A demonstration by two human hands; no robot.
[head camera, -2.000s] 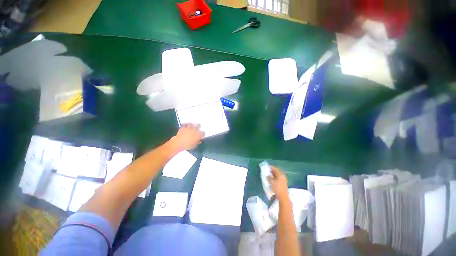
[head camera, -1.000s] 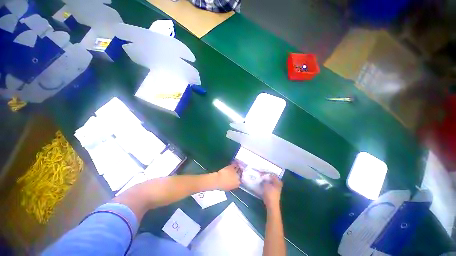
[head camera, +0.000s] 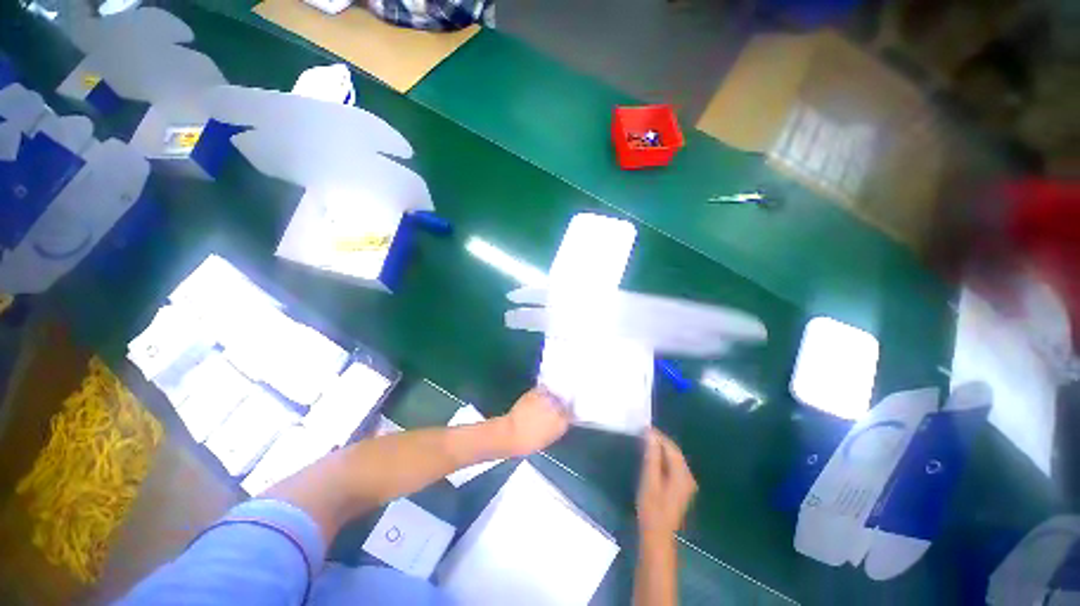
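Observation:
An open white gift box point(head camera: 599, 373) lies in front of me, its lid panel standing out at the far side and its long flaps spread, blurred, to the right. My left hand point(head camera: 539, 423) holds the box's near left corner. My right hand point(head camera: 666, 483) is at the near right corner, fingers curled, fingertips by the edge; whether it grips anything is unclear. The bagged white part is not distinct; the box interior is washed out. A flat stack of white sheets point(head camera: 527, 547) and a small white card point(head camera: 409, 536) lie nearest me.
Small white boxes point(head camera: 243, 367) fill a tray at left, beside a carton of yellow cables point(head camera: 89, 474). An open box with yellow cable point(head camera: 344, 237) stands beyond. A red bin point(head camera: 647, 136) and scissors point(head camera: 746, 199) lie across the bench. Another blue-and-white carton point(head camera: 882, 479) is at right.
The view has swung left since the earliest frame. Both hands came together over the box with a crumpled white part; now my right hand has moved back to the near right corner.

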